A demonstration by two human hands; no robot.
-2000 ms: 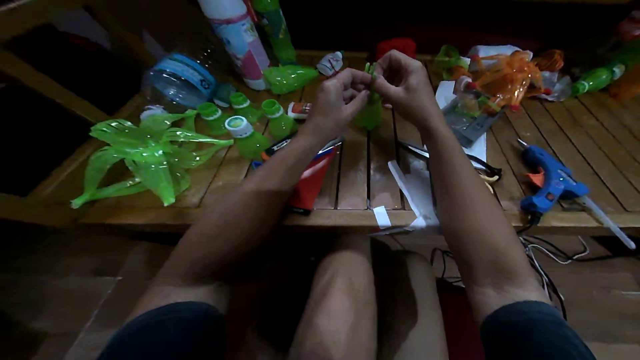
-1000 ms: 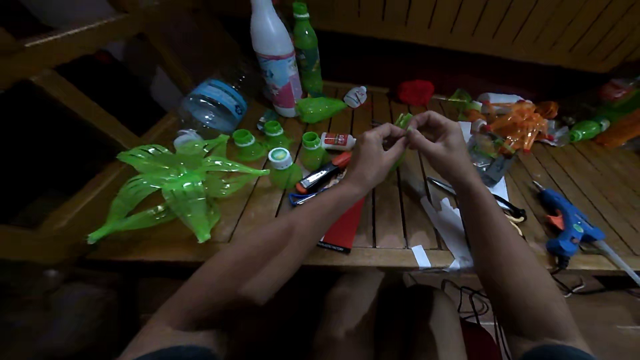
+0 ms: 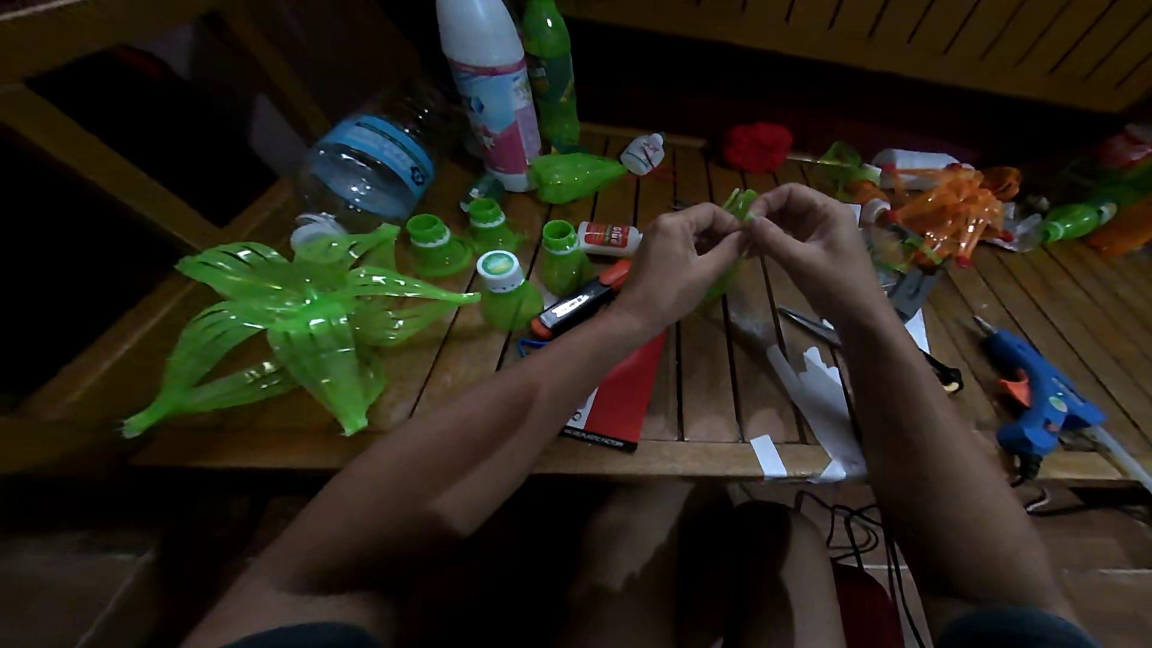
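A small green plastic bottle piece (image 3: 740, 203) is pinched between both hands above the slatted wooden bench. My left hand (image 3: 681, 261) grips it from the left, thumb and fingertips together. My right hand (image 3: 805, 238) meets it from the other side, its fingertips touching the piece's upper end. The fingers hide much of the piece. Under my left forearm lie a black and orange utility knife (image 3: 580, 306) and a red card (image 3: 627, 396). Scissors (image 3: 810, 324) lie partly beneath my right forearm, beside torn white paper (image 3: 817, 396).
A green flower shape of cut plastic (image 3: 310, 315) stands at left, near several green bottle necks (image 3: 434, 243). Behind are a large clear bottle (image 3: 369, 171), a white bottle (image 3: 490, 90) and a glue bottle (image 3: 610, 238). Orange plastic pieces (image 3: 954, 211) and a blue glue gun (image 3: 1044, 396) lie at right.
The view has shifted. Both hands stay close together around the green piece, with only small changes in the fingers.
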